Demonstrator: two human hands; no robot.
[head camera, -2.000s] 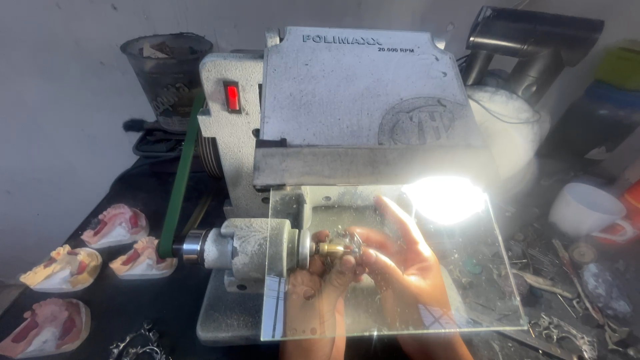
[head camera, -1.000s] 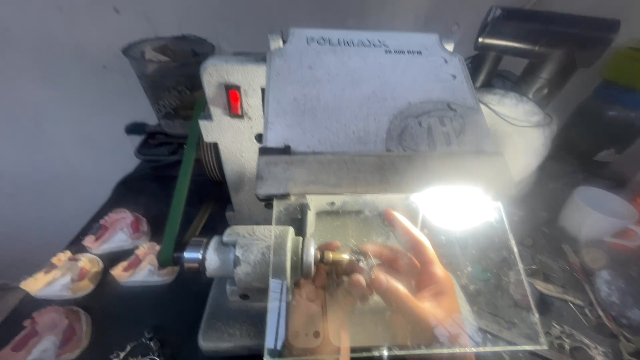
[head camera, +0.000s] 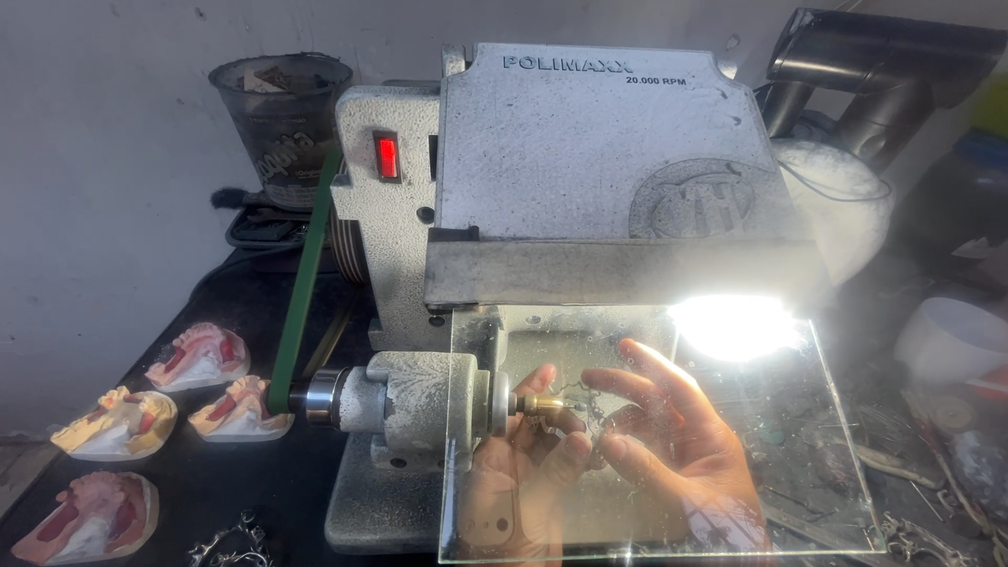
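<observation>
Behind the clear shield (head camera: 661, 504) of a Polimaxx bench polishing machine (head camera: 606, 150), both hands hold a thin metal dental framework (head camera: 596, 405). My left hand (head camera: 535, 457) grips its near left part, beside the brass-coloured chuck (head camera: 543, 405) with a small bur (head camera: 581, 406). My right hand (head camera: 677, 441) pinches the framework between thumb and fingers, its index finger raised. The framework lies right at the bur tip; whether they touch I cannot tell. Glare and dust on the shield blur the fingertips.
Several dental casts (head camera: 114, 423) stand left of the green drive belt (head camera: 303, 291). Another metal framework (head camera: 231, 543) lies at the bottom left. A plastic tub (head camera: 279, 126) stands behind. Tools and metal frameworks (head camera: 917, 543) clutter the right, near a white cup (head camera: 949, 339).
The fingers of my right hand have shifted around the framework, which has turned in the grip beside the bur. Both hands remain behind the shield.
</observation>
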